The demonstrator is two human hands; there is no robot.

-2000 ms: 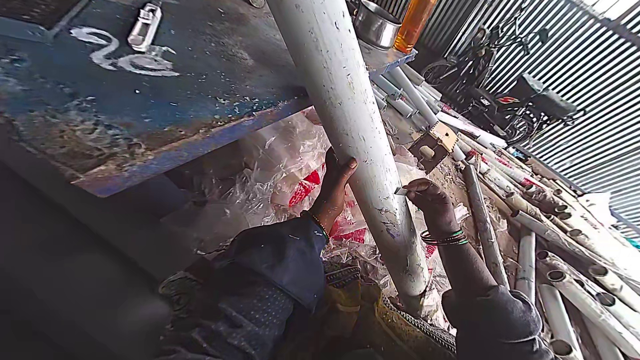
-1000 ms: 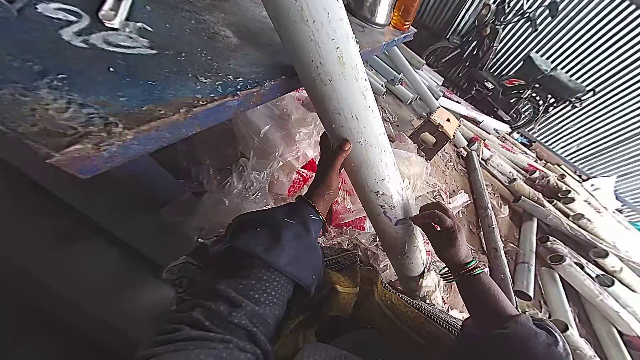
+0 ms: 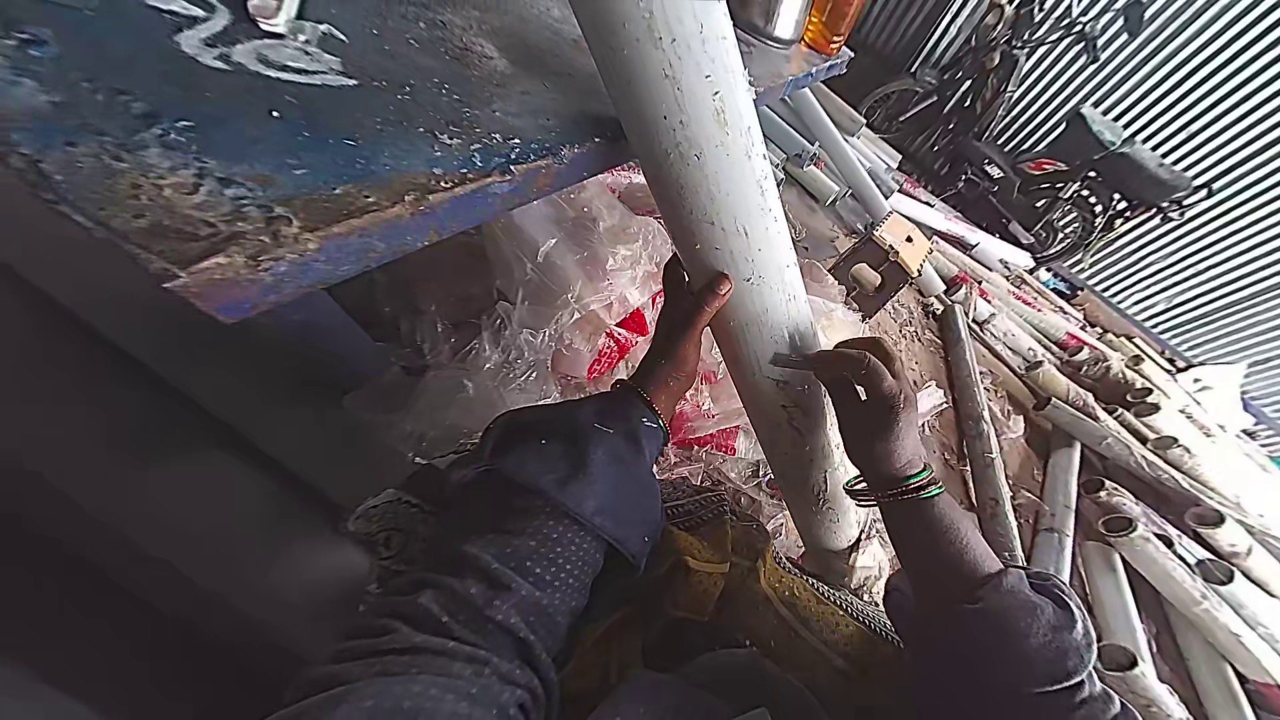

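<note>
A thick white plastic pipe (image 3: 720,180), scuffed along its surface, slants from the top of the view down towards my lap, leaning past the edge of a blue table. My left hand (image 3: 685,335) lies against the pipe's left side, thumb on its face and the other fingers mostly hidden behind it. In my right hand (image 3: 870,400) a small flat blade (image 3: 792,361) is pinched between thumb and fingers, its end touching the lower part of the pipe. Green and dark bangles circle the right wrist.
A worn blue table (image 3: 420,110) stands at upper left, with a metal pot (image 3: 772,18) and an orange bottle (image 3: 830,22) on it. Crumpled clear plastic wrap (image 3: 570,270) lies below. Many pipes (image 3: 1130,430) and a box-like metal piece (image 3: 885,262) cover the right floor; a motorcycle (image 3: 1050,185) stands behind.
Both hands have stayed at the lower part of the pipe. My right hand has shifted slightly along it with the blade. The view has moved a little.
</note>
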